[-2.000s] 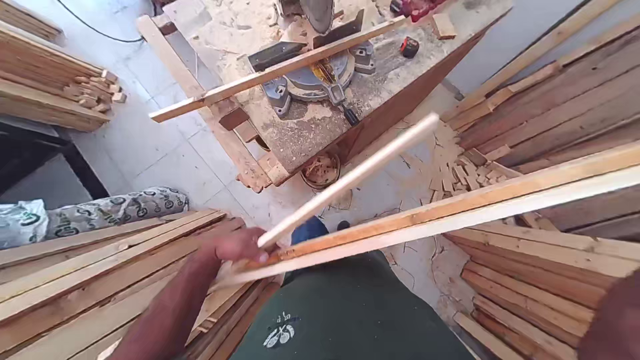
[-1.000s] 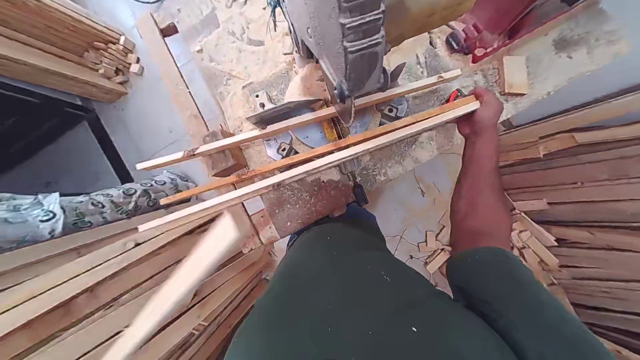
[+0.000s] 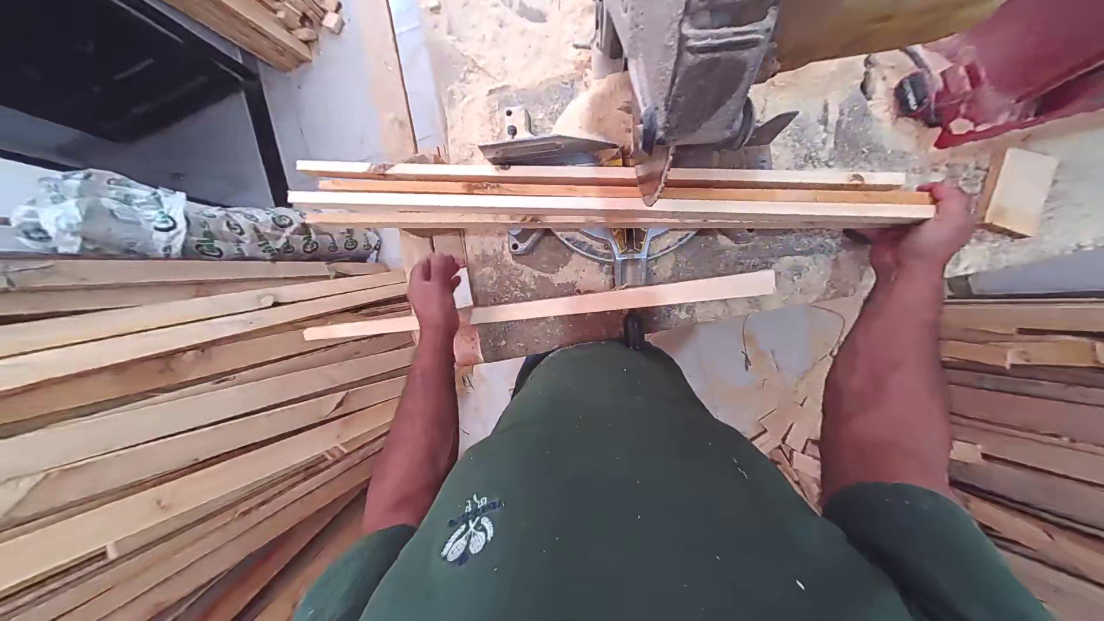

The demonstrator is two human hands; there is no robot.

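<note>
Several long wooden strips lie side by side across a miter saw's base. The saw's blade hangs right at the strips, below its grey head; contact cannot be told. My right hand grips the right ends of the front strips. Nearer to me, a shorter pale strip lies slanted over the front of the bench. My left hand is over this strip's left part, fingers curled; whether it grips the strip cannot be told.
Long boards are stacked at the left, and more boards at the right. A wood block and a red power tool stand on the dusty bench. Offcuts lie on the floor. A plastic-wrapped roll is at the left.
The two long strips, slanted across the saw a second ago, now lie alongside the strip at the blade. The shorter pale strip has moved from the lower left onto the bench front.
</note>
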